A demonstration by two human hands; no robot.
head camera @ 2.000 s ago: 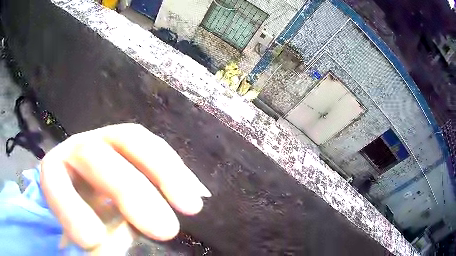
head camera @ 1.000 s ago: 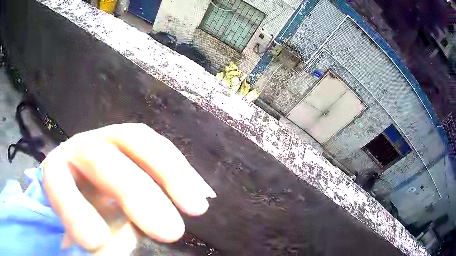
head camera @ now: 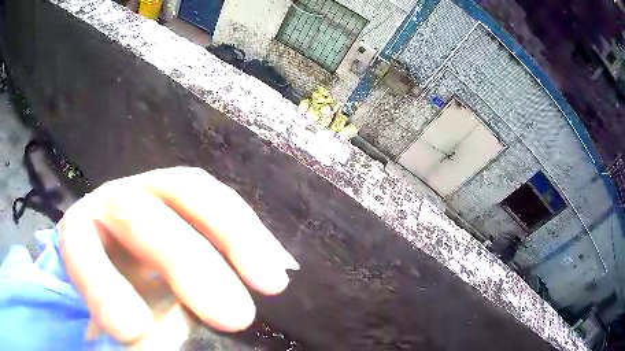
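Observation:
My left hand [head camera: 164, 247] is at the lower left, bare and overexposed, in a blue sleeve [head camera: 41, 295]. Its back faces the camera and its fingers curl downward. A bright pale patch shows under the fingers near the lower edge; I cannot tell whether it is the thumb or a held item. The hand appears in front of a dark wall face [head camera: 329, 260]; touching cannot be told. My right hand is not in view.
A stained, pale parapet top [head camera: 384, 199] runs diagonally. Beyond and below are a tiled building with a barred window [head camera: 322, 34], closed pale double doors [head camera: 452, 147], a yellow heap [head camera: 319, 106] and a yellow container [head camera: 149, 7]. A dark looped thing [head camera: 41, 185] lies at left.
The background has shifted slightly in the picture. My left hand sits slightly further right than two seconds ago, with the same curled pose.

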